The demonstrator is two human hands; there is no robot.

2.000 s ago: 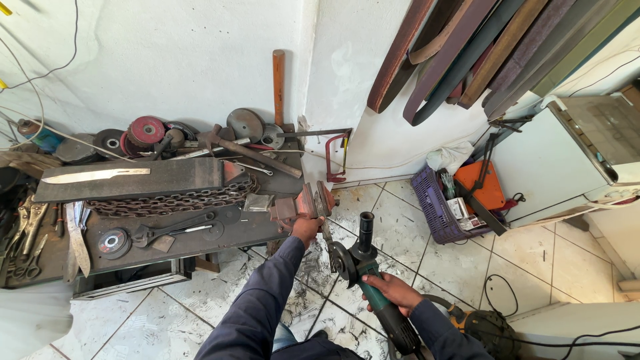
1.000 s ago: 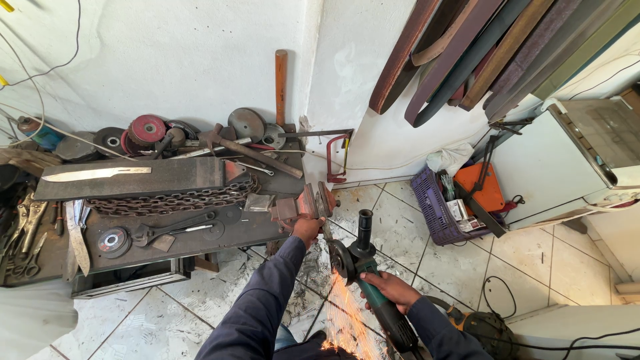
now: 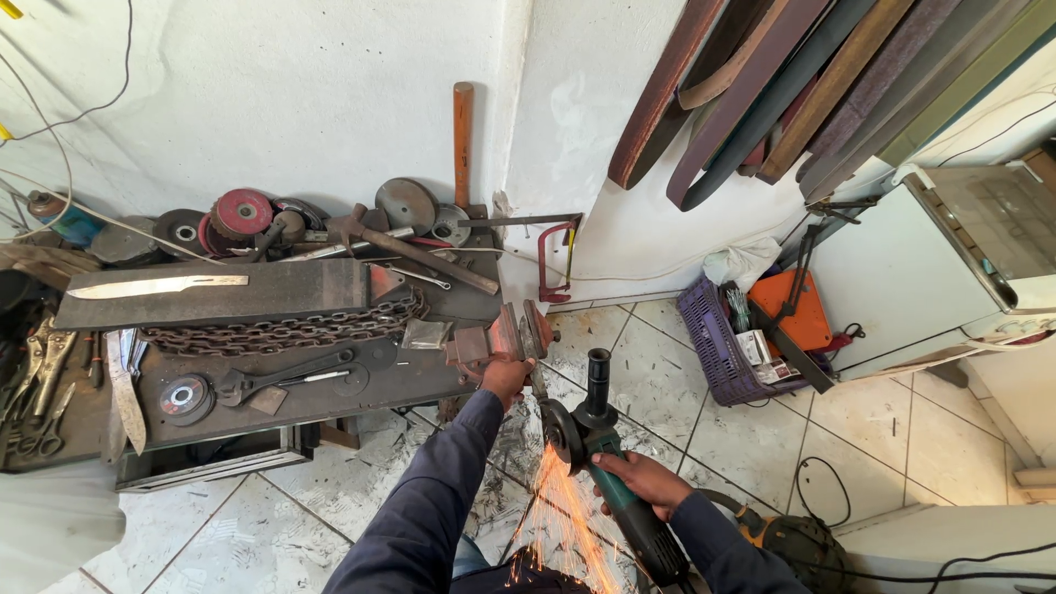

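My right hand (image 3: 648,481) is closed around the body of a green and black angle grinder (image 3: 623,487), whose side handle points up and away. The grinder's disc (image 3: 563,437) meets a narrow metal piece (image 3: 539,388) at the jaws of a red bench vise (image 3: 503,337). Orange sparks (image 3: 565,516) stream from the disc toward my body. My left hand (image 3: 506,381) rests at the near side of the vise, by the metal piece; whether its fingers grip the piece or the vise is unclear.
The workbench (image 3: 330,404) at left carries a knife-shaped blank (image 3: 157,286), a chain (image 3: 280,330), an adjustable wrench (image 3: 280,378), a hammer (image 3: 425,257) and grinding discs (image 3: 241,213). A purple crate (image 3: 705,346) stands on the floor at right. Sanding belts (image 3: 742,99) hang above; a hacksaw (image 3: 544,260) hangs beyond the vise.
Two seconds ago no sparks showed and the grinder sat slightly farther right. Its disc has come to the metal piece, and sparks now fly. My left hand has stayed by the vise.
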